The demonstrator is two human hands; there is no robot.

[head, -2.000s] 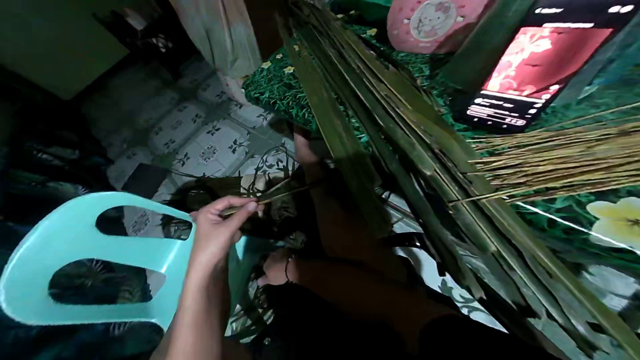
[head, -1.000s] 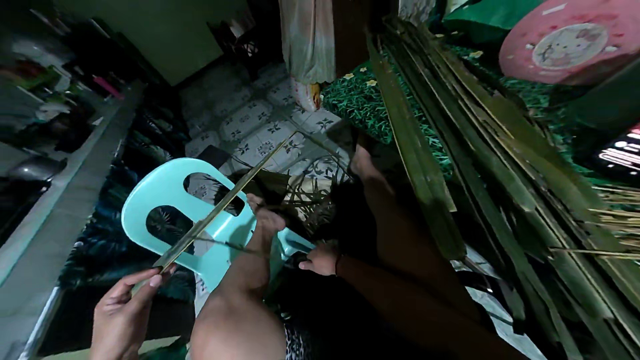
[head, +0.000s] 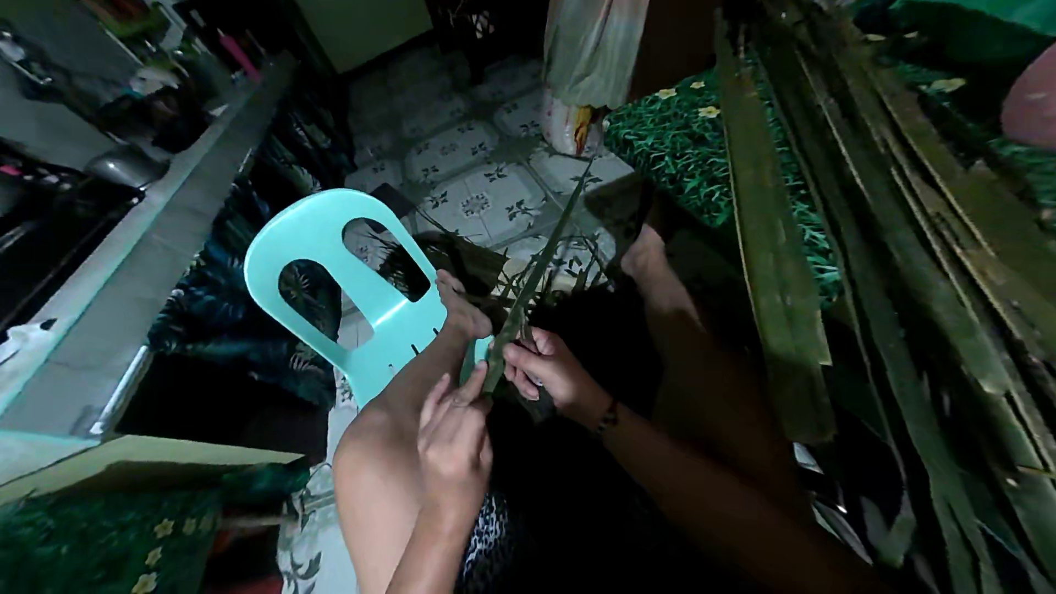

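Note:
A long, narrow green palm leaflet [head: 540, 268] points away from me over my lap, its near end between my two hands. My left hand [head: 455, 429] touches the lower left edge of the leaflet with its fingers. My right hand [head: 554, 371] grips the leaflet close to its near end, fingers curled; whether it also holds a small tool is hidden in shadow. To the right, a thick pile of long palm leaves [head: 891, 272] lies over a green grass-print cover [head: 681, 144]. Cut leaf scraps [head: 582, 260] lie on the floor beyond my hands.
A mint plastic chair [head: 371, 309] stands at the left, with my foot on it. Farther left runs a counter [head: 157, 214] with a metal bowl [head: 126, 167] on it. A curtain [head: 592, 49] hangs over the tiled floor [head: 474, 194]. A pink object [head: 1031, 103] is at the right edge.
A second ago my left hand held a strip out at the left, apart from my right hand; now both hands are together at a leaflet over my lap. The view has swung left since the oldest frame.

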